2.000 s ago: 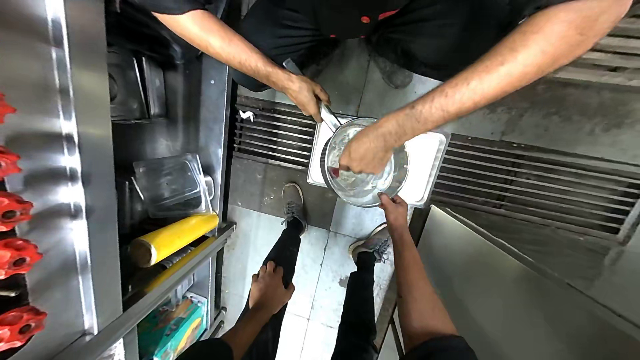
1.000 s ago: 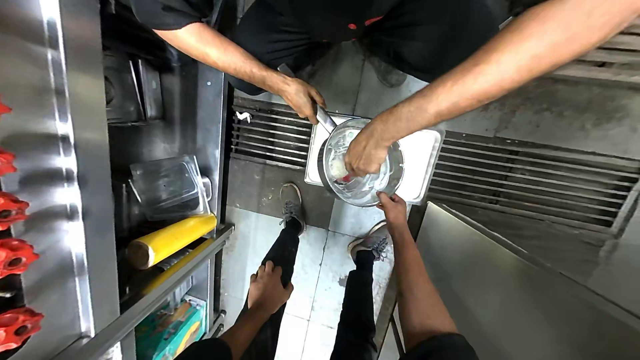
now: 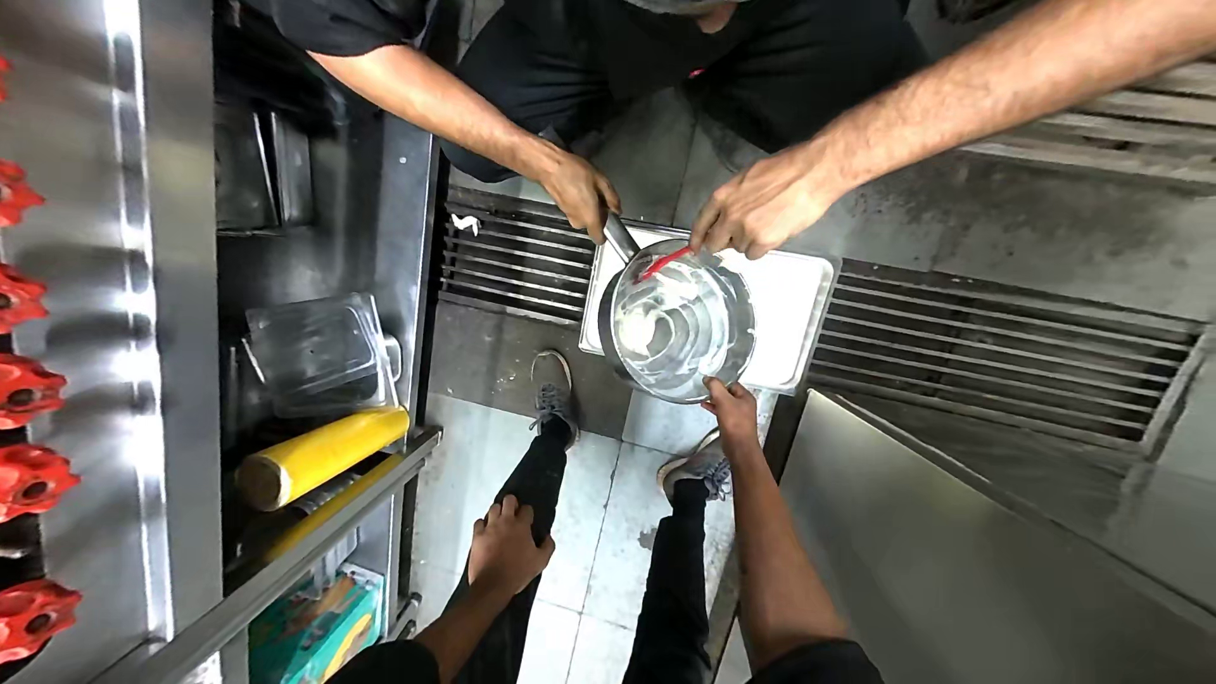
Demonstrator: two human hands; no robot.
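Observation:
My right hand [image 3: 731, 410] pinches the near rim of a round metal bowl [image 3: 679, 332] whose inside is smeared with a white, creamy substance. The bowl sits over a pan, whose metal handle [image 3: 619, 236] a co-worker's hand [image 3: 578, 193] grips. Beneath them lies a white rectangular tray [image 3: 793, 318]. The co-worker's other hand [image 3: 765, 204] holds a red utensil [image 3: 665, 262] at the bowl's far rim; whether it is a spatula or a brush, I cannot tell. On my thigh rests my left hand [image 3: 511, 549], holding nothing.
At left is a steel counter with red knobs [image 3: 28, 389]. Its shelves hold clear plastic containers [image 3: 318, 351], a yellow roll [image 3: 323, 456] and a green box [image 3: 318, 627]. Floor grates [image 3: 1007, 351] run behind the tray, and a metal panel [image 3: 931, 541] stands at right.
The co-worker's hand that was inside the bowl has moved out to its far rim with the red utensil. The bowl now looks tilted. My hands have stayed about where they were.

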